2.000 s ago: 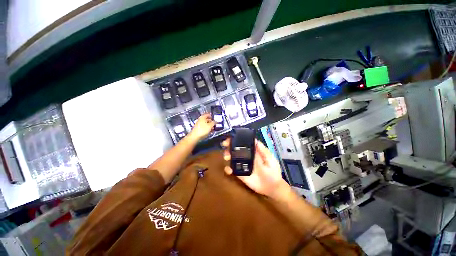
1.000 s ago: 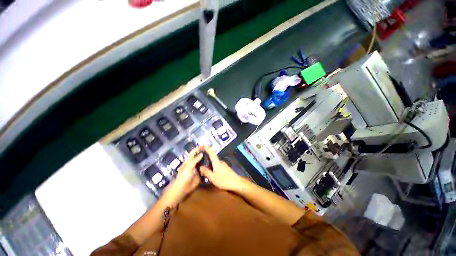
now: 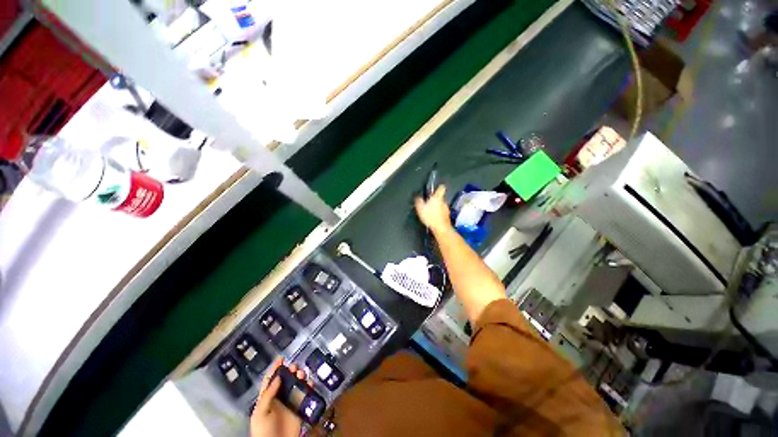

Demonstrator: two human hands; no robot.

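My left hand [image 3: 275,408] is at the bottom, over the near edge of the blister tray [image 3: 339,342], holding a black handheld device [image 3: 301,396] with pale marks. The tray's two rows of pockets hold several similar devices; one pocket in the near row has no device. My right hand [image 3: 435,210] is stretched forward over the dark green mat, its fingers closed around a small dark tool [image 3: 432,183]. The tool is small and blurred, and its grip end is hidden by the hand.
A white fan [image 3: 412,281] and a pale-ended rod [image 3: 358,258] lie beyond the tray. Blue and white plastic [image 3: 474,213] and a green box [image 3: 533,176] lie right of my right hand. The white machine [image 3: 674,226] is at right. A green conveyor and white shelf with a red-labelled bottle [image 3: 136,195] are at left.
My hands have moved apart. The left keeps the device near the tray; the right has reached forward onto the mat and closed on the dark tool. The view has shifted, showing more of the shelf.
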